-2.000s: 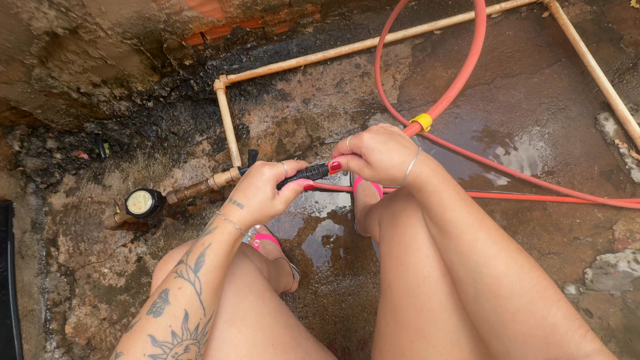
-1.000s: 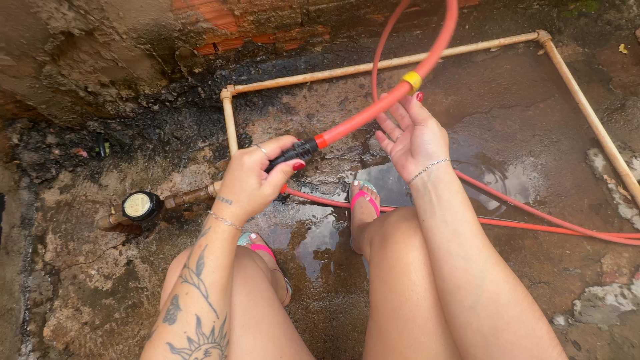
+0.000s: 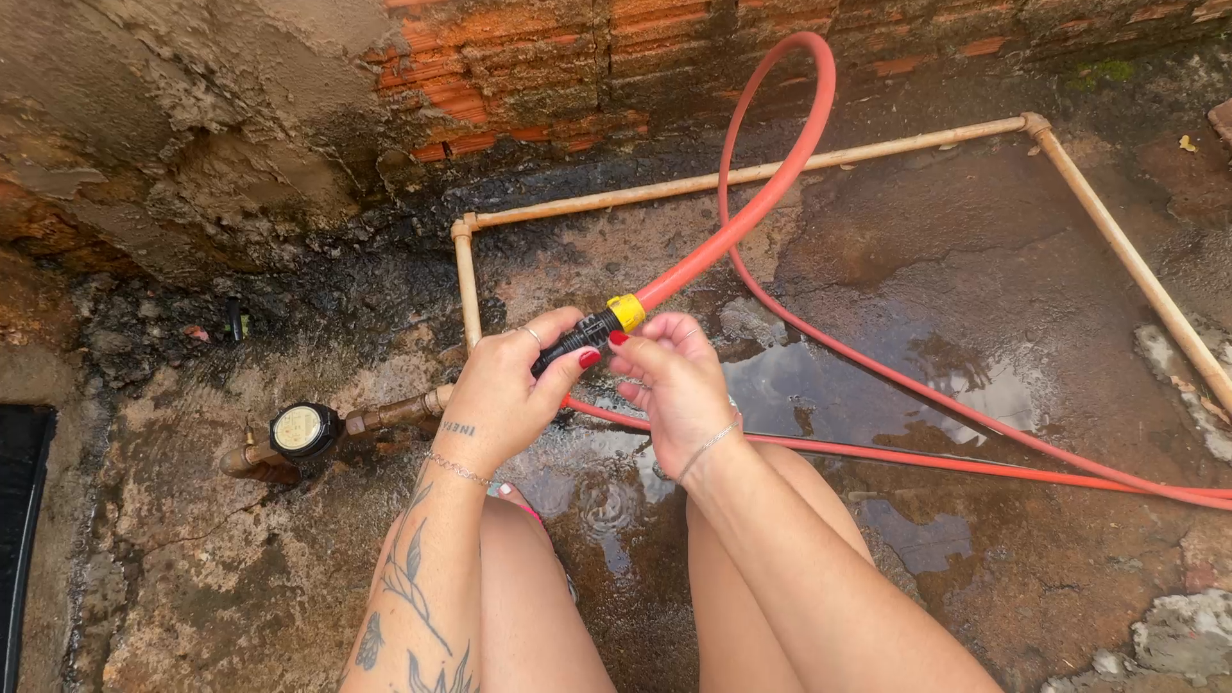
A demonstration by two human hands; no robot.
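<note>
My left hand [image 3: 510, 385] grips a black ribbed plastic hose connector [image 3: 592, 332] between thumb and fingers. A yellow ring nut [image 3: 627, 313] sits against the connector's upper end, around the red garden hose [image 3: 707, 252]. My right hand [image 3: 674, 385] is just below the yellow nut, its fingers curled and its thumb by the connector; whether it touches is unclear. From the nut the hose rises in a loop before the wall and comes down to the ground at the right. A second stretch of red hose [image 3: 866, 450] runs behind my right wrist.
A water meter [image 3: 298, 430] on brass pipework [image 3: 385, 414] stands at the left. Beige plastic pipe [image 3: 616, 197] frames the wet concrete ground [image 3: 924, 346] along a brick wall [image 3: 539, 67]. A black object [image 3: 21, 520] lies at the left edge.
The yellow nut, up the hose one second ago, is now against the black connector. My right hand, open under the hose then, has come down beside the connector with curled fingers.
</note>
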